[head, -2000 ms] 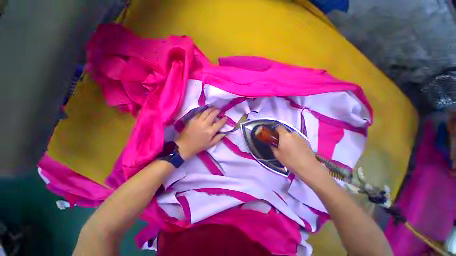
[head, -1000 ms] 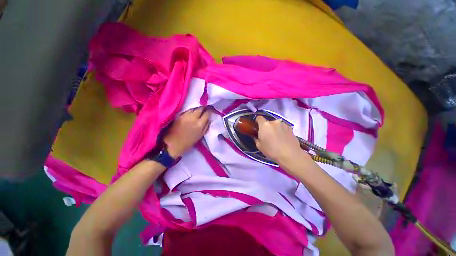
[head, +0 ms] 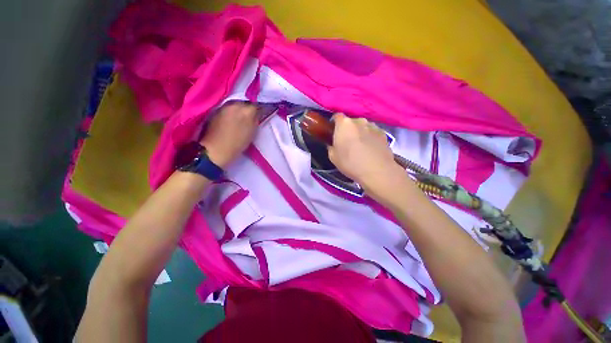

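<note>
The pink garment (head: pixel 402 100) lies spread on the yellow table, its white inner side crossed by darker pink seam strips. My right hand (head: pixel 362 149) is closed around the red-brown handle of the steam iron (head: pixel 315 151), whose pale-rimmed soleplate lies on the white inner side near the centre. My left hand (head: pixel 231 134), with a dark watch on the wrist, is on the garment left of the iron. Its fingertips are at a seam by the upper pink fold and partly hidden, so I cannot tell whether they pinch the cloth.
The yellow ironing table cover (head: pixel 536 80) extends behind the garment and to the right. The wrapped steam hose (head: pixel 469 201) trails from the iron to the lower right. Magenta cloth (head: pixel 583 248) is at the right edge. Green floor (head: pixel 177 311) with white scraps shows at the lower left.
The iron has moved left and up along the garment toward my left hand. My left hand has moved up and left, its fingers now at the upper fold. The view has shifted somewhat.
</note>
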